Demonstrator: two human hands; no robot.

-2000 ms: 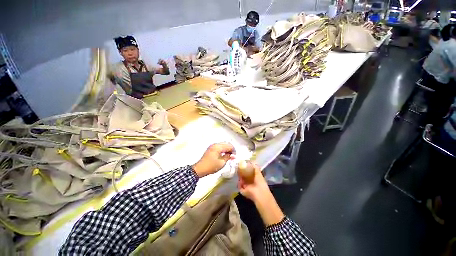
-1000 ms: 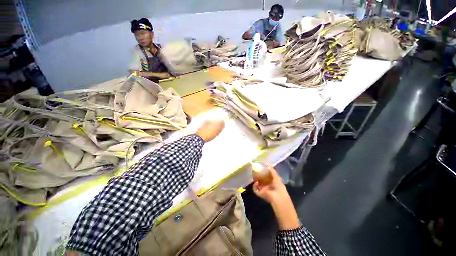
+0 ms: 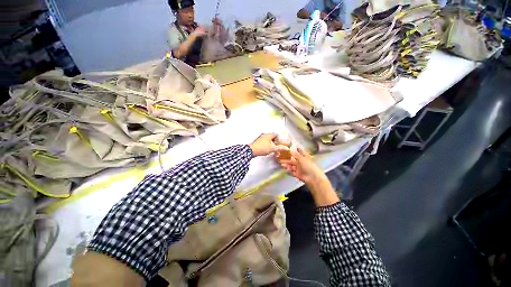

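My right hand (image 3: 298, 164) holds the glue bottle (image 3: 284, 152), a small amber-tan thing, above the near edge of the table. My left hand (image 3: 265, 144) is at the top of the bottle, its fingertips touching or very near it; the small detail there is blurred. An unfinished beige handbag (image 3: 235, 230) lies below my hands at the table's near edge, with a zipper line, a round snap and a yellow tab (image 3: 282, 197) at its upper corner.
Beige bags with yellow streaks heap at left (image 3: 112, 123), centre (image 3: 336, 95) and back right (image 3: 392, 39) on the white table (image 3: 224, 134). A green board (image 3: 238, 68), a white-blue bottle (image 3: 311, 35) and a person (image 3: 187, 33) are across. A stool (image 3: 428, 115) stands right.
My left hand has come back from over the table to the bottle in my right hand, which has risen slightly. The camera view has shifted, moving the bag heaps up and right.
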